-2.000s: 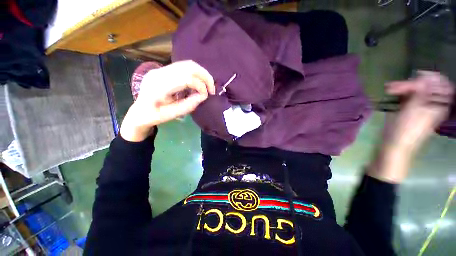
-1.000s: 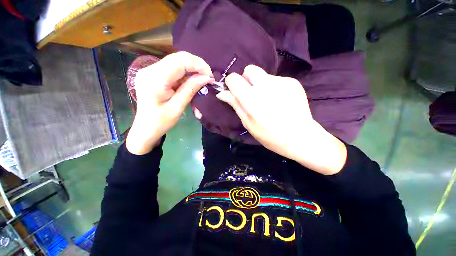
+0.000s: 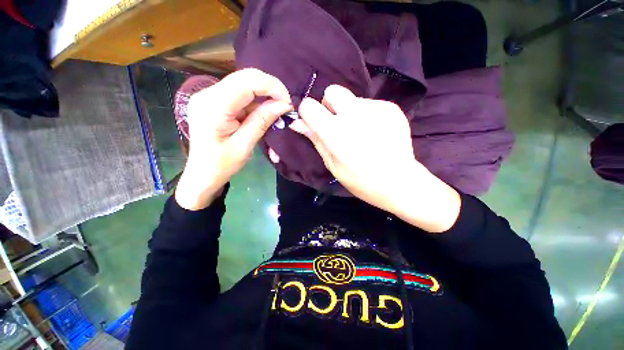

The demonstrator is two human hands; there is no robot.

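The plum trousers [image 3: 458, 130] lie over my lap and spread to the right. My left hand [image 3: 236, 123] pinches the end of the waistband between thumb and fingers. My right hand [image 3: 362, 137] is beside it, fingertips closed at the same spot and almost touching the left fingertips. A small shiny glint [image 3: 280, 124] shows between the fingertips; whether it is a needle, a button or a hook I cannot tell. A short pale line [image 3: 310, 85] shows on the plum cloth just above my right fingers.
A wooden table edge with a knob [image 3: 146, 40] is at the upper left. A grey cloth-covered stand [image 3: 75, 150] and a red mesh bin [image 3: 188, 102] are at the left. Dark garments [image 3: 27, 75] are piled at the far left. A wheeled stand leg [image 3: 513, 46] is at the upper right.
My right hand has come from far out at the right to the waistband end by my left hand. The white label seen two seconds ago is now hidden. Little differs over the last second.
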